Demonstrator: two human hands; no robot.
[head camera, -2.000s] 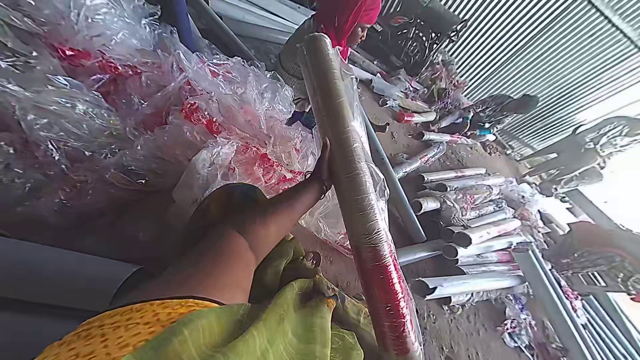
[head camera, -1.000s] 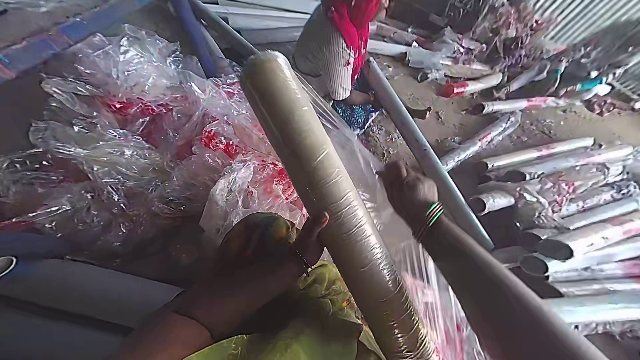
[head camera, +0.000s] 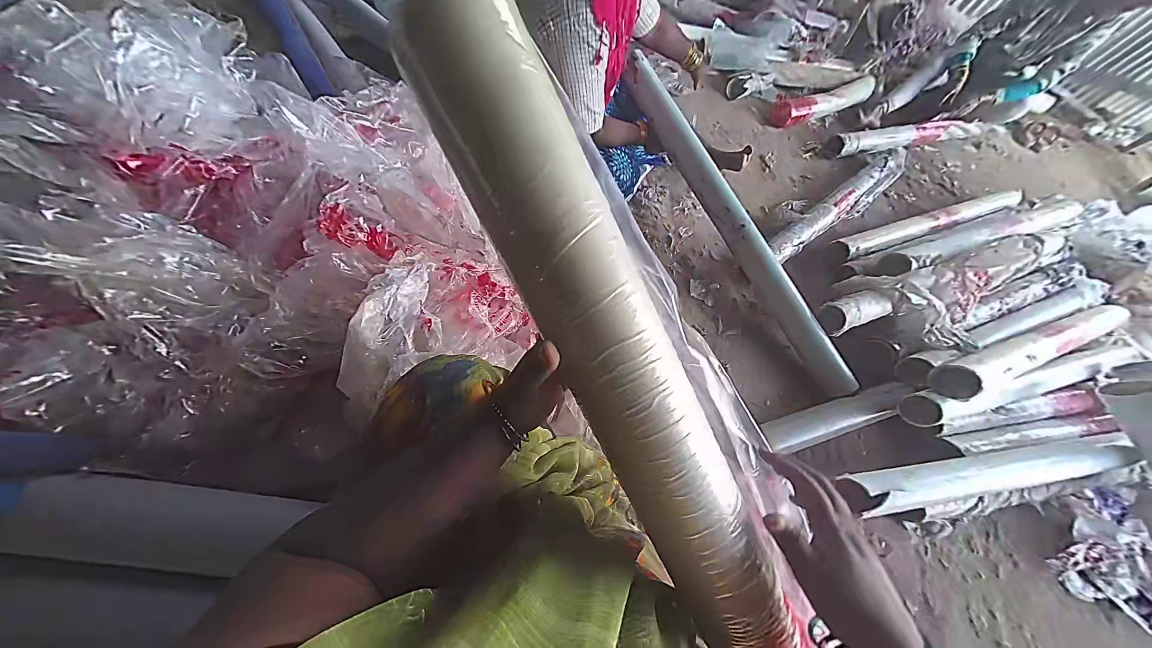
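A thick pipe wrapped in clear plastic film (head camera: 621, 342) slants from the top centre to the bottom right, close to the camera. My left hand (head camera: 531, 387) grips its left side at mid-length, thumb showing and the other fingers hidden behind it. Along the lower right side, my right hand (head camera: 823, 531) touches the loose film, its fingers partly spread; how firmly it holds the film cannot be told. Red shows on the wrap near the bottom end. Crumpled clear and red plastic film (head camera: 225, 252) is heaped at the left.
Another person's arm (head camera: 666, 40) and clothing are beyond the pipe. A long grey pipe (head camera: 738, 225) lies on the dirt floor. Several wrapped pipes (head camera: 1026, 351) are piled at the right. Large grey pipes (head camera: 162, 522) lie at the lower left, blue ones (head camera: 297, 45) at the top left.
My right hand, out of view two seconds ago, was raised with film beside the pipe one second ago and is now lower along it. The wrapped pipe appears nearer.
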